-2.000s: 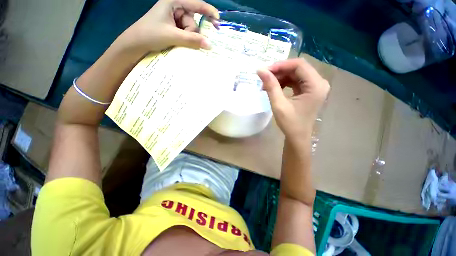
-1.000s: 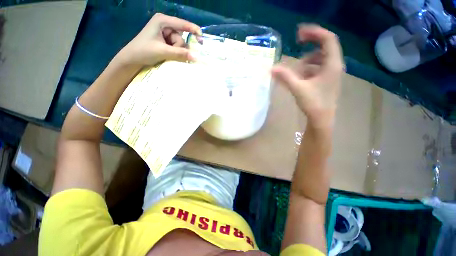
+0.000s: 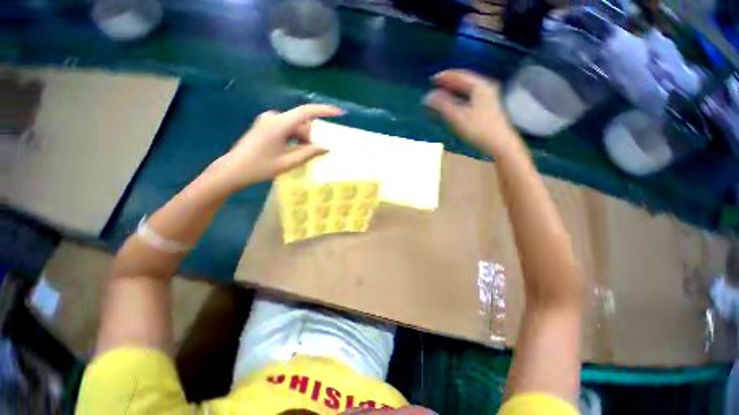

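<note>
A yellow label sheet point(image 3: 328, 209) with rows of rounded shapes hangs curled below my left hand point(image 3: 284, 146). My left hand keeps hold of it at its upper left; the index fingertip and thumb tip are apart. A white sheet point(image 3: 407, 172) lies behind and right of it over the cardboard mat point(image 3: 405, 259). My right hand point(image 3: 468, 105) is raised right of the sheets, fingers bent and blurred. Whether it holds anything small cannot be told. A glass jar with a white fill point(image 3: 543, 101) stands just beyond it.
Other part-white jars stand along the far side, at right point(image 3: 638, 142), centre point(image 3: 304, 36) and left point(image 3: 126, 18). Crumpled whitish wrap point(image 3: 640, 65) is at far right. A second cardboard sheet point(image 3: 81, 146) lies left. A green crate point(image 3: 656, 374) is below the bench's right edge.
The jar between my hands is gone from the mat. The sheet at my left hand now shows its yellow side with shapes. My right hand has moved farther from my left hand.
</note>
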